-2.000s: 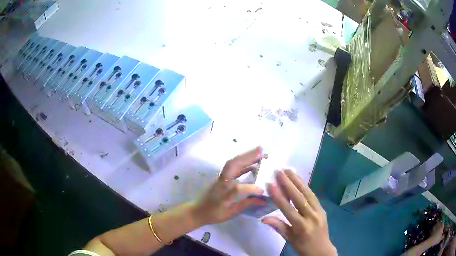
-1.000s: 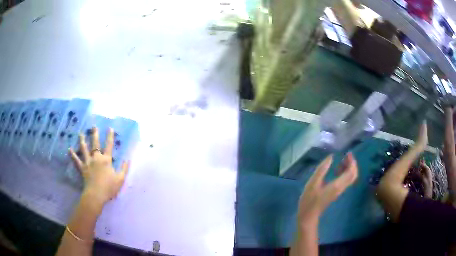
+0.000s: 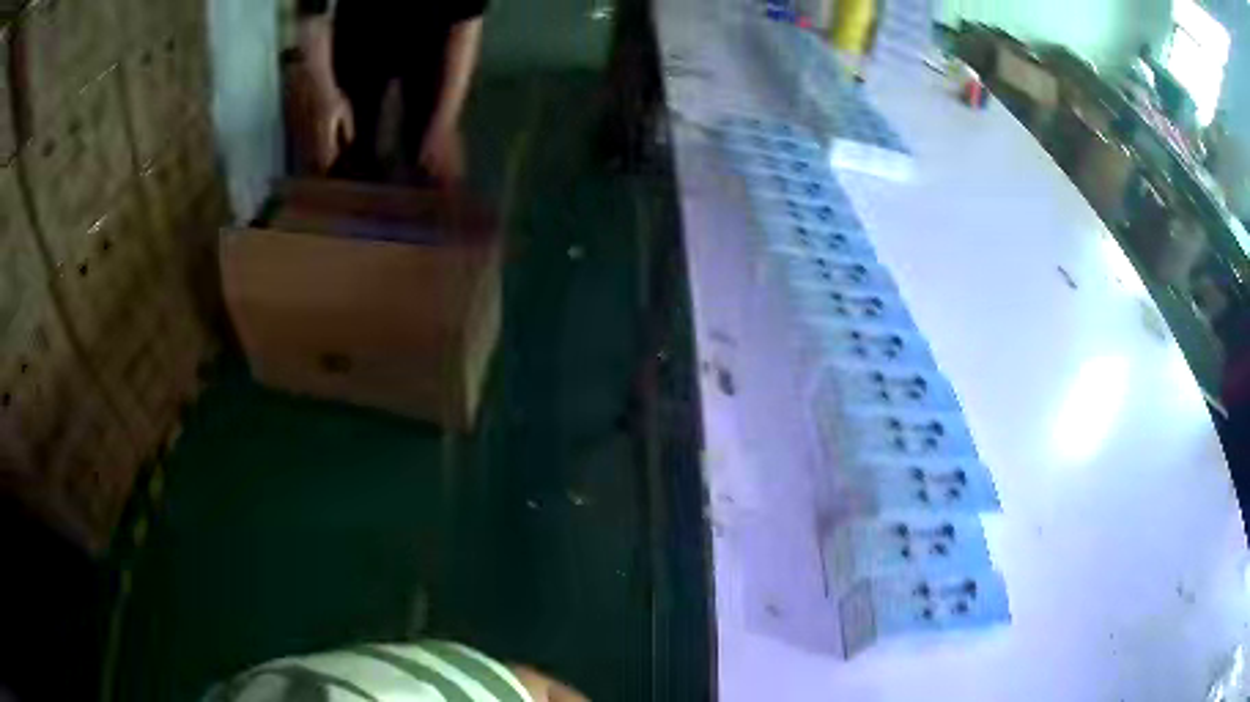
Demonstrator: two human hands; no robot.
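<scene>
A long row of closed light-blue retail boxes (image 3: 946, 597) lies on the white table (image 3: 1069, 576), running away from me. Each box shows dark round-headed items on its face, and the boxes sit close against one another. Neither of my hands is in view. Only a green-and-white striped sleeve (image 3: 377, 675) with a bit of skin beside it shows at the bottom edge. The picture is slightly blurred.
A person in dark clothes (image 3: 398, 82) stands at the upper left with both hands near an open brown carton (image 3: 363, 322) on the green floor. Stacked cartons (image 3: 103, 261) line the left side. More boxes (image 3: 823, 82) lie at the table's far end.
The view has swung left, away from the green conveyor bench, to the floor and along the box row. Both my hands have left the picture; my left hand was on the row's end box.
</scene>
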